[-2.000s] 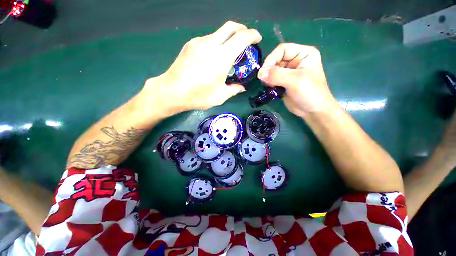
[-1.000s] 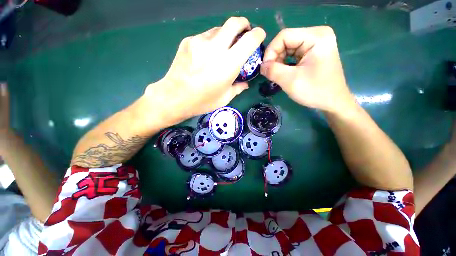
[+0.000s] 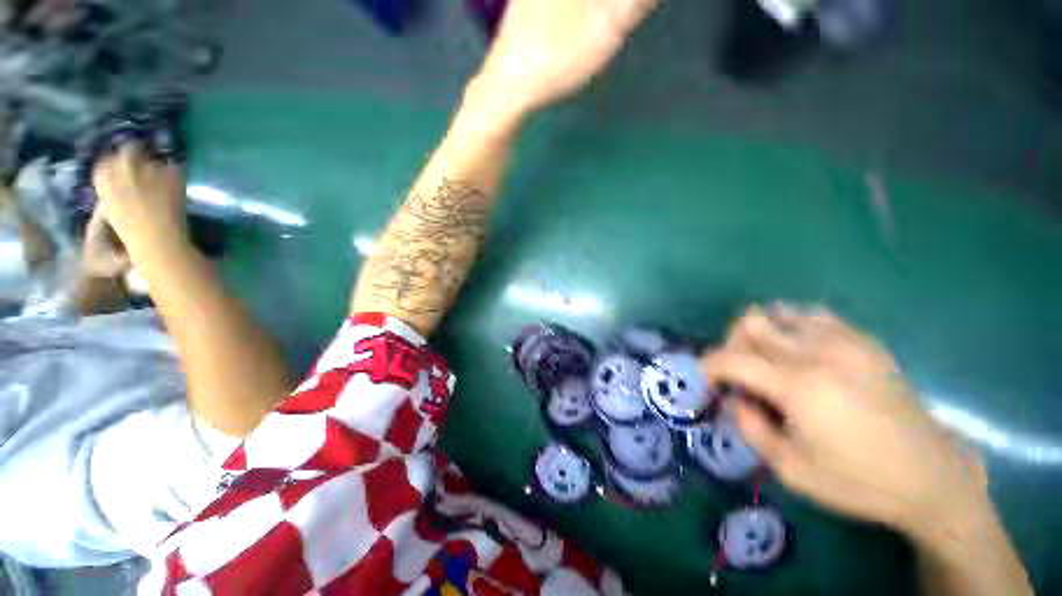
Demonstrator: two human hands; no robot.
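Note:
A pile of end caps with pale faces and black rims [image 3: 639, 447] lies on the bench. Thin red leads trail from some of them. One cap [image 3: 755, 537] lies apart at the lower right, another [image 3: 564, 473] at the lower left. Dark caps [image 3: 553, 359] sit at the pile's left. My right hand [image 3: 833, 408] is blurred, with its fingertips at the pile's right side beside the topmost pale cap [image 3: 675, 387]. What its fingers hold, if anything, is hidden. My left hand [image 3: 571, 41] is stretched out at the top edge, partly cut off; its grip cannot be told.
The glossy green bench top [image 3: 722, 210] meets a dark grey strip [image 3: 675, 93] at the back. Blurred dark units [image 3: 757, 44] stand on the strip. At the left another person's arm [image 3: 210, 314] and hands [image 3: 128, 198] work near dark objects.
The view has swung left. My left hand has moved away to the far strip, and the housing with the blue board no longer shows. My right hand has come down to the pile.

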